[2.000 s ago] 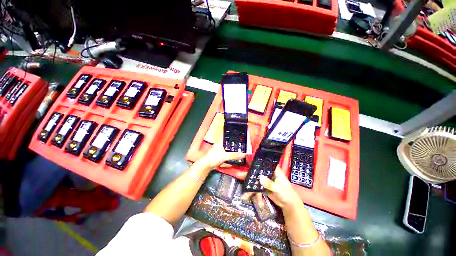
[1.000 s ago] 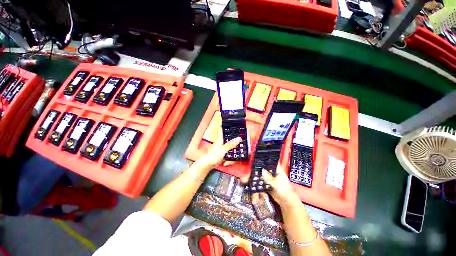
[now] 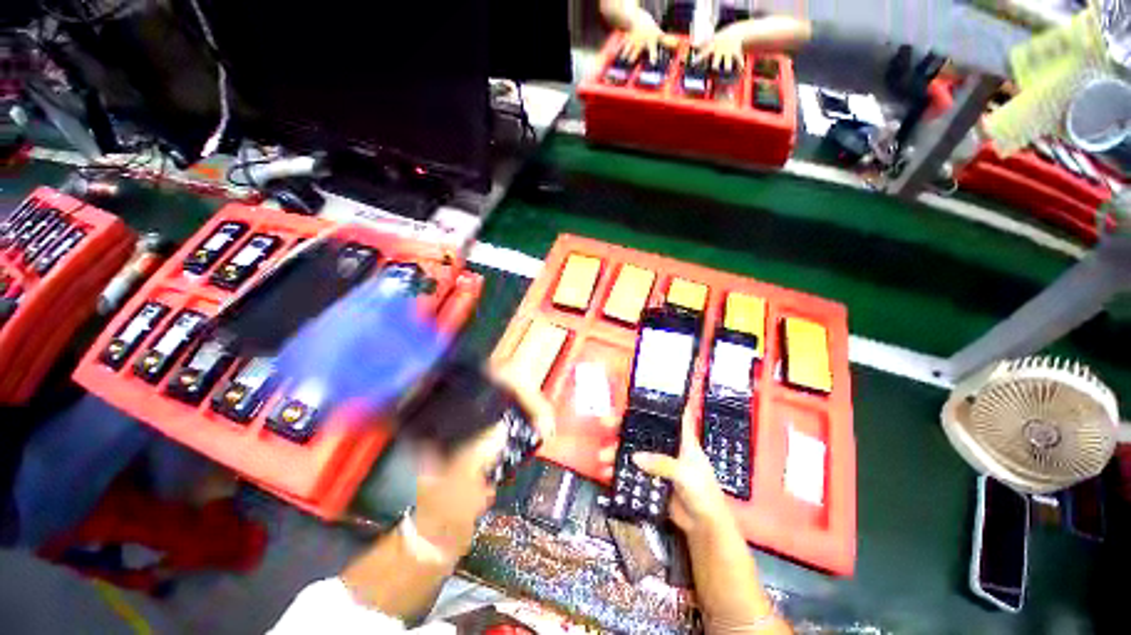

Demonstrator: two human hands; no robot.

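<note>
My left hand (image 3: pixel 459 484) holds a blurred dark flip phone (image 3: pixel 511 449) with keys showing, between the two trays. A blurred blue and black shape (image 3: pixel 366 347) stretches from it over the left tray; I cannot tell whether it is the phone's screen. My right hand (image 3: pixel 697 490) holds an open flip phone (image 3: pixel 660 372) with a lit white screen, thumb on the keypad, over the right red tray (image 3: pixel 825 527). Another open, lit phone (image 3: pixel 729 428) lies beside it in that tray.
The left red tray (image 3: pixel 93 372) holds closed phones (image 3: pixel 161 354). Yellow-faced phones (image 3: pixel 806 351) lie in the right tray. Small grey-brown pieces (image 3: pixel 552 494) lie at its near edge. A fan (image 3: pixel 1036 428) and a smartphone (image 3: pixel 1001 542) are right. Another person's hands (image 3: pixel 722 47) are over a far tray (image 3: pixel 695 130).
My left hand has moved left with its phone, now blurred, away from the right tray. My right hand still holds its phone. Another person's hands have appeared at the far tray. The view has shifted.
</note>
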